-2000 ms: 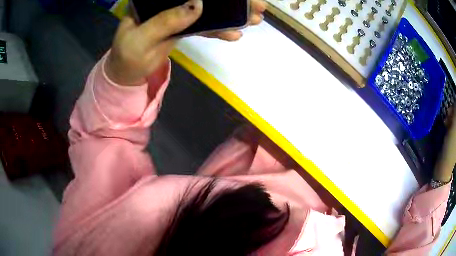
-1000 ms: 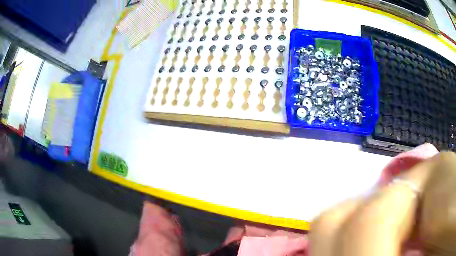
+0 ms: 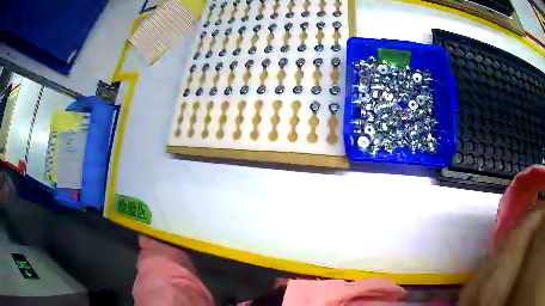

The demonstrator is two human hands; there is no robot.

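Note:
A white slotted board [image 3: 257, 156] with a wooden-coloured front edge lies on the bench. Its upper rows hold small dark or silver parts; the front row holds parts only at its right end. A blue bin [image 3: 451, 107] stands against the board's right side, holding a heap of shiny round metal parts [image 3: 391, 110]. My right hand [image 3: 508, 266] is a blurred, cut-off skin area at the bottom right corner, in front of the bench and away from board and bin. Its fingers cannot be made out. My left hand is out of view.
A black pocketed tray [image 3: 499, 107] lies right of the bin. A pale lined sheet [image 3: 161, 30] lies left of the board. A blue document holder [image 3: 98, 155] hangs at the bench's left edge. Yellow tape [image 3: 239, 254] marks the front edge. A pink sleeve [image 3: 170, 278] shows below.
The view has swung to face the bench. My left hand and the dark phone it held have left the picture. My right hand has moved right and down, further out of frame.

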